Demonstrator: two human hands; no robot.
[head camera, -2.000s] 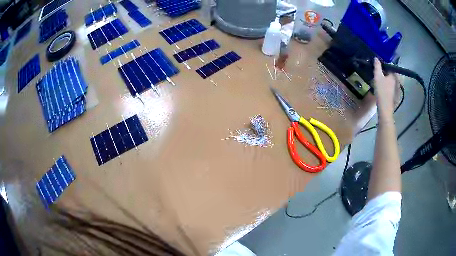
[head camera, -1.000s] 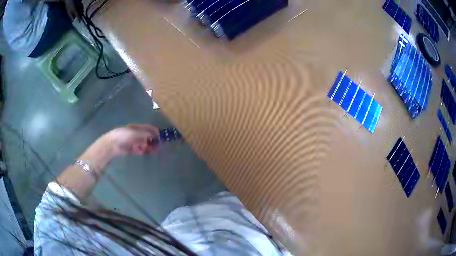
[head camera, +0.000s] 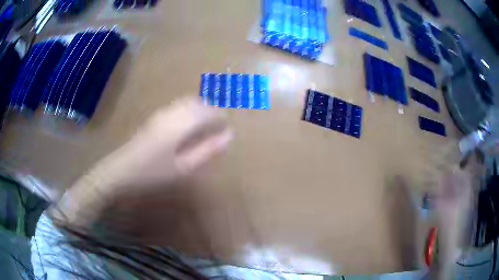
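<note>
My left hand (head camera: 183, 139) is bare and blurred over the near left of the table, just below a bright blue solar cell piece (head camera: 235, 91) with pale lines. Its fingers look curled; I cannot tell whether it holds anything. My right hand (head camera: 457, 191) is a strong blur at the right edge of the table, and what it holds is not clear. A dark solar cell piece (head camera: 332, 114) lies flat to the right of the blue one. A red handle loop (head camera: 431, 247) shows beside my right forearm.
Stacks of tabbed cells (head camera: 82, 71) lie at the left. A bright blue pile of cells (head camera: 294, 27) lies on a pale sheet at the far side. More cell pieces (head camera: 384, 77) lie at the far right, near a grey round base (head camera: 465, 101).
The view has swung back from the left edge over the table. My left hand has moved from beside the table to over it. My right hand shows again at the right.
</note>
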